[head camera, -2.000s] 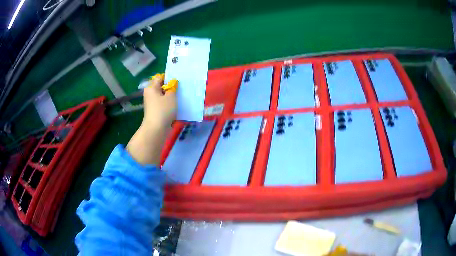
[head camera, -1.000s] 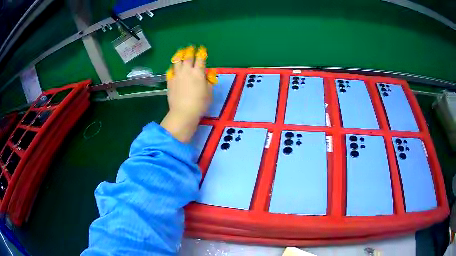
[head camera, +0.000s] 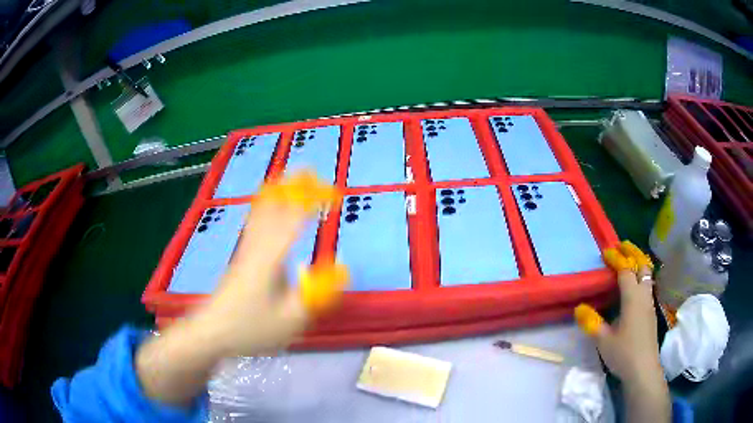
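Note:
The red foam tray (head camera: pixel 371 310) lies in front of me, its two rows of pockets holding blue-faced panels (head camera: pixel 376 248) with black dot clusters. My left hand (head camera: pixel 268 264) is blurred, with orange-yellow finger cots, over the left part of the tray; it hides part of a lower-row panel. Its fingers are apart and no panel shows in it. My right hand (head camera: pixel 632 314), also in finger cots, is at the tray's front right corner, thumb and fingers apart, fingertips at the tray's edge. Whether it grips the tray cannot be told.
The cream card (head camera: pixel 404 377), slim wooden-handled tool (head camera: pixel 530 353) and crumpled wipe (head camera: pixel 583 392) lie on the white mat (head camera: pixel 487 388). At right are a white bottle (head camera: pixel 684 198), metal-topped bottles (head camera: pixel 712 240) and a white cloth bundle (head camera: pixel 698 337). Other red trays (head camera: pixel 41 248) stand at far left and right.
My left hand has moved from the back left pocket toward the front. My right hand has come into view at the right corner. The view has shifted right, showing the bottles.

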